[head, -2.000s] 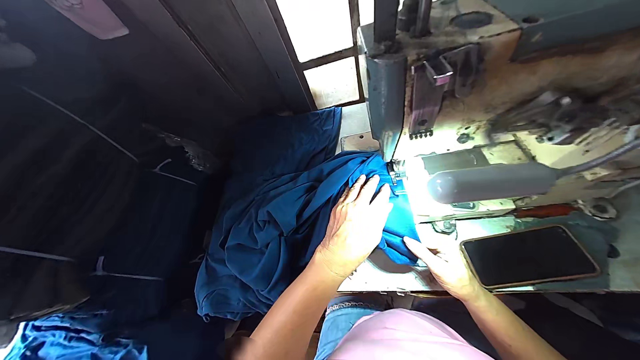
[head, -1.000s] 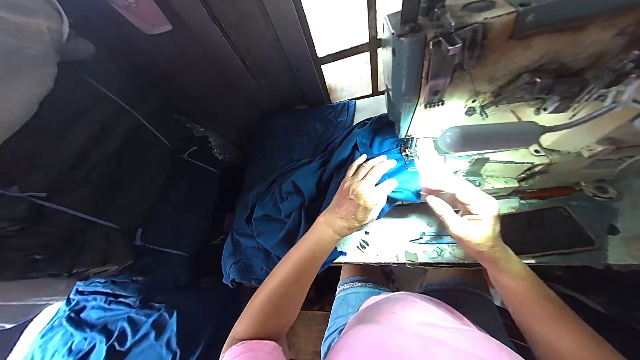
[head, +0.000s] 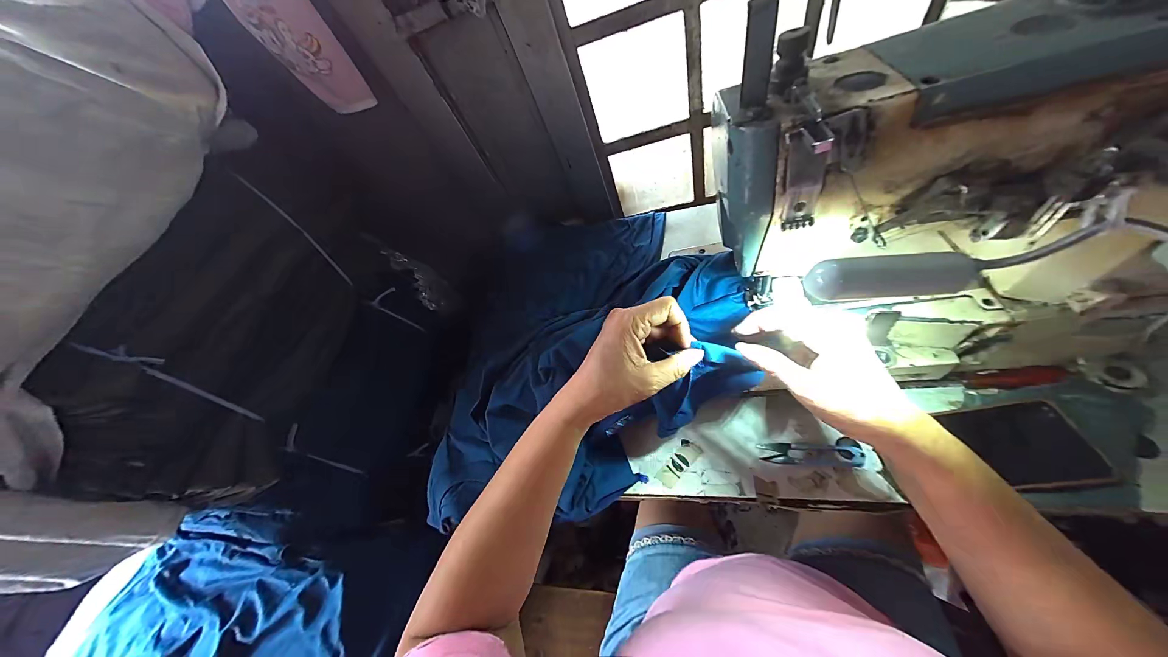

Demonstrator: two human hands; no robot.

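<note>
Blue fabric [head: 566, 338] lies bunched over the left of the sewing table, and part of it reaches the needle area of an industrial sewing machine [head: 912, 182]. My left hand [head: 639, 356] pinches an edge of the fabric between thumb and fingertips, just in front of the needle area. Close by on the right, my right hand [head: 812, 365] is at the same edge, thumb and fingers near its end, brightly lit by the lamp; whether it grips the cloth is unclear. Thread snips [head: 812, 453] rest on the table below my right hand.
A grey lamp [head: 894, 276] reaches over the needle area. A smartphone [head: 1027, 444] lies at the right, with a red-handled tool [head: 1017, 377] behind it. Dark bundles tied with cords [head: 210, 392] stand at the left, above more blue cloth [head: 219, 593]. A barred window [head: 639, 100] is behind.
My left hand, earlier spread flat on the fabric, now pinches its edge. The snips, hidden under the cloth and hand two seconds ago, now show. The view has shifted somewhat.
</note>
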